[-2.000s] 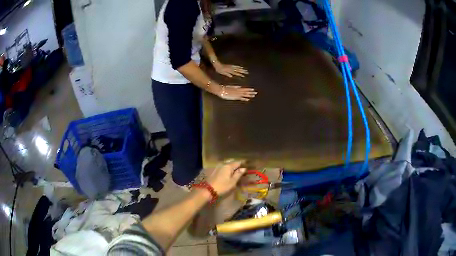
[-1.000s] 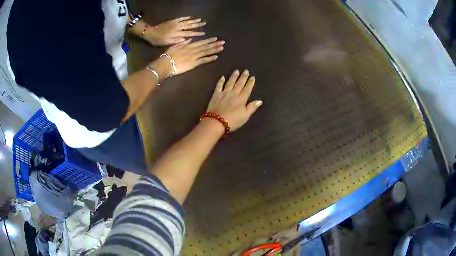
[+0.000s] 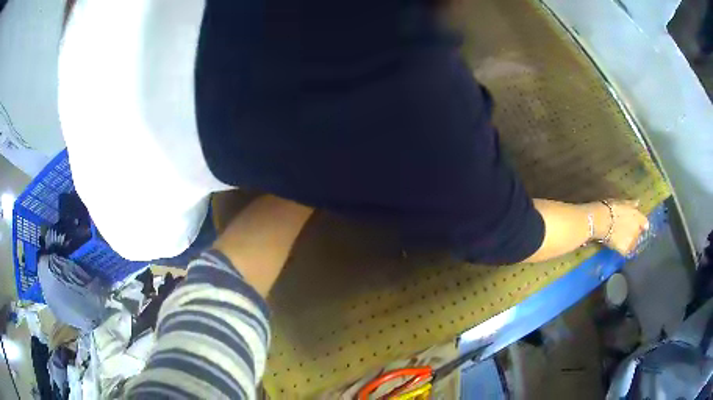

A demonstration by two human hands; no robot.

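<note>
The perforated brown-olive table padding (image 3: 375,305) lies on the blue-framed table (image 3: 539,312). My left forearm, in a striped sleeve, reaches over its left part, but my left hand is hidden under the other person's dark sleeve. My right hand is not in the picture. Another person's hand (image 3: 625,226) grips the padding's front right corner at the blue frame. Scissors with red-orange and yellow handles (image 3: 397,383) lie at the bottom edge, their dark blades pointing right.
The other person's dark and white top (image 3: 352,117) covers much of the table from above. A blue plastic basket (image 3: 48,195) stands at the left with dark cloth in it. Pale cloth scraps (image 3: 113,332) are heaped below it. Grey-blue cloth (image 3: 664,367) lies at the lower right.
The other person has leaned across the table and one of their hands has moved to the padding's front right corner. My left hand, flat on the padding before, is now covered.
</note>
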